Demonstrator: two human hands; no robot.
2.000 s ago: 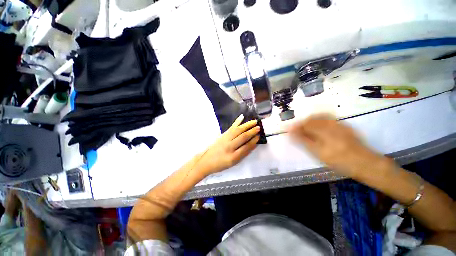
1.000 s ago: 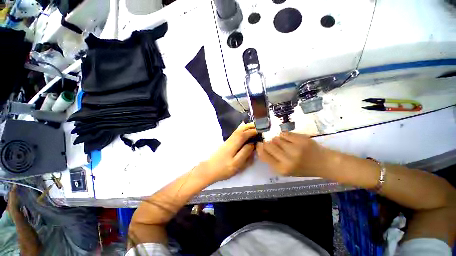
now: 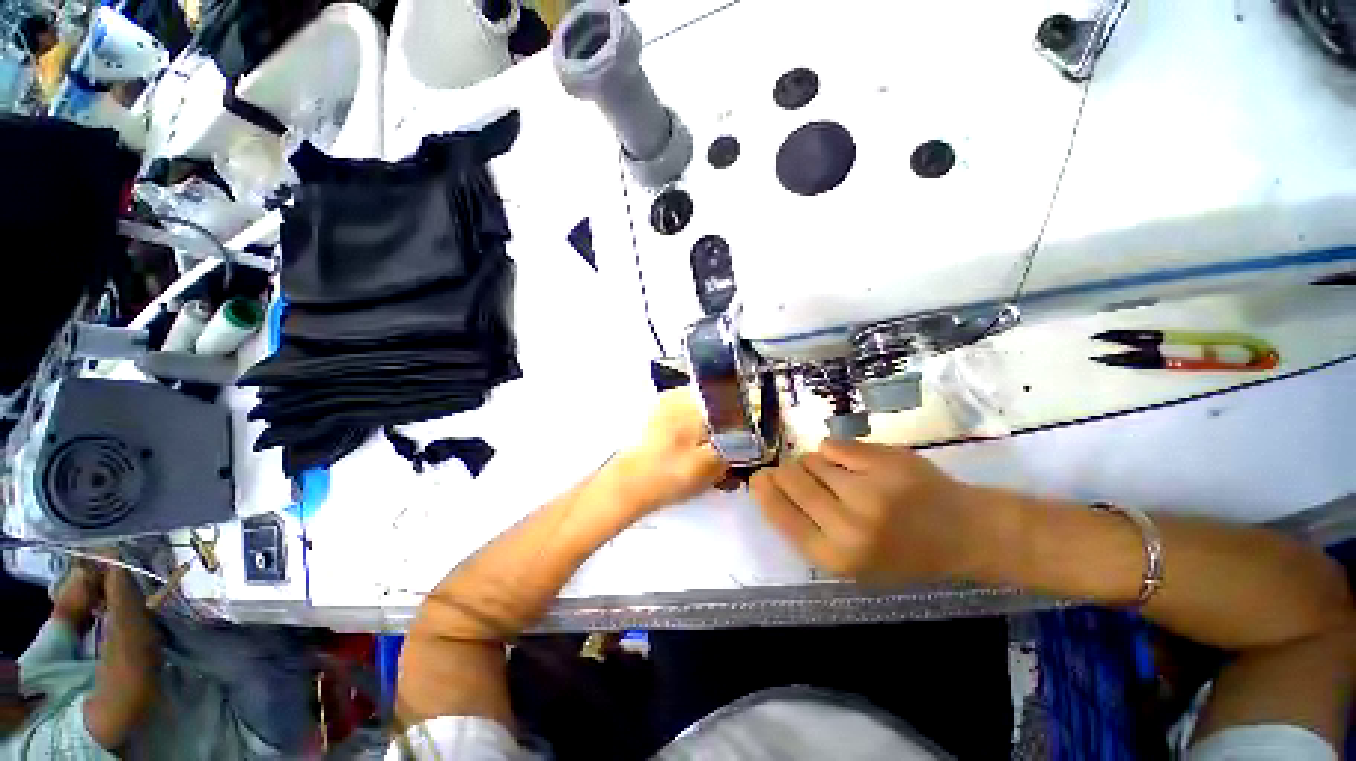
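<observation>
The black cut piece [image 3: 668,375] lies at the needle area, mostly hidden by my hands and the metal take-up cover [image 3: 723,390]; a dark tip shows up and left of the cover. My left hand [image 3: 672,451] rests on the piece at the cover's left side, its fingertips partly hidden. My right hand [image 3: 851,510] is at the right of the needle area, fingers bent and close together at the dark cloth edge. Whether it pinches the cloth is hard to tell. The white sewing machine head [image 3: 952,223] stands beyond my hands.
A stack of black cut pieces [image 3: 390,298] lies left of the machine, with a small black scrap [image 3: 454,452] below it. Thread snips [image 3: 1185,351] lie at the right. A grey motor housing [image 3: 127,454] and thread cones [image 3: 231,326] are at far left. Another person's arm [image 3: 122,662] shows at lower left.
My right hand has come left to the needle area and met the cloth. The black piece, long beside the machine before, now shows only small parts. The view has shifted.
</observation>
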